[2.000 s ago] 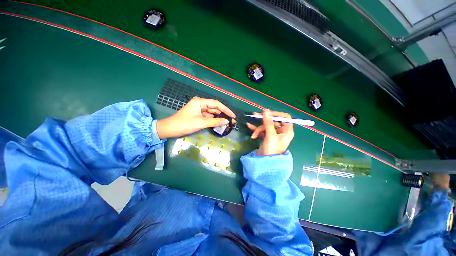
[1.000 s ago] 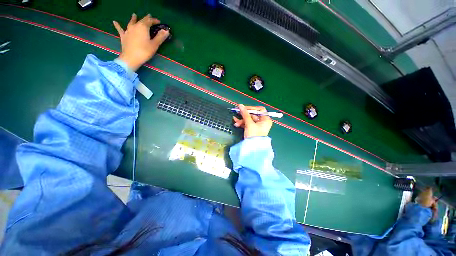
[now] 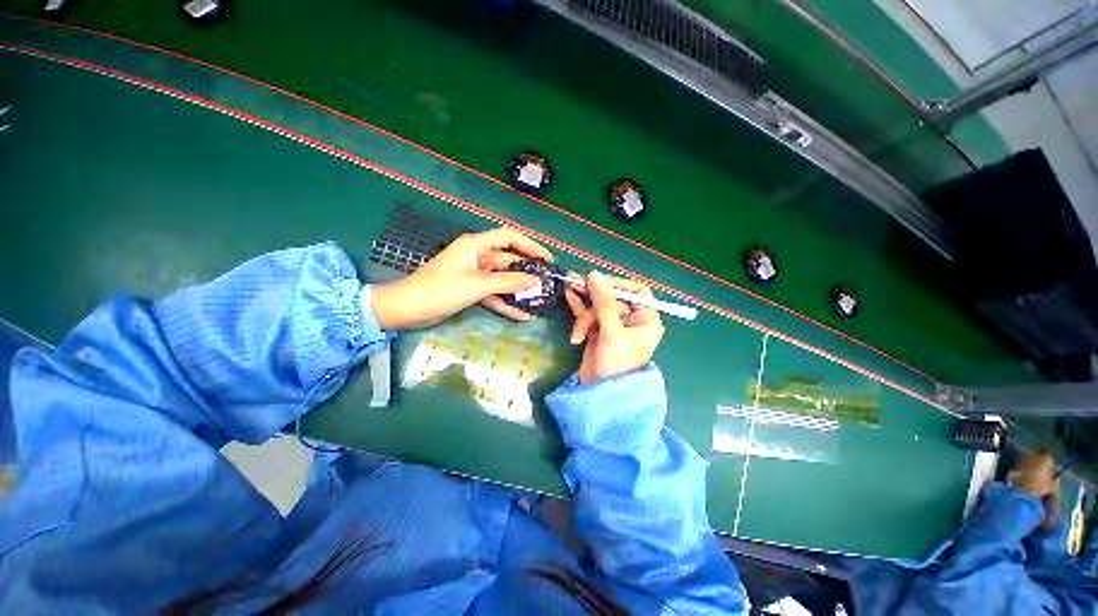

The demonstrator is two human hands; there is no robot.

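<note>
My left hand (image 3: 452, 283) holds a round black electronic module (image 3: 536, 286) with a pale square, above the bench just beyond the adhesive sheet. My right hand (image 3: 617, 325) holds white-handled tweezers (image 3: 650, 301) like a pen, with the dark tips at the module's face. Whether the tips hold anything is too small to tell. The adhesive sheet (image 3: 482, 365), glossy with yellow-amber patches, lies flat on the green bench below both hands. The black grid mat (image 3: 403, 238) lies behind my left hand, partly hidden by it.
Several modules ride on the green belt (image 3: 361, 84) beyond the red line, one of them at centre (image 3: 626, 200). A second film sheet (image 3: 783, 418) lies to the right. Black trays (image 3: 1023, 241) stand far right. Another person's hand (image 3: 1033, 473) shows at lower right.
My left hand has come back from the belt with a module and holds it over the bench. My right hand with the tweezers has moved slightly, bringing the tips to the module.
</note>
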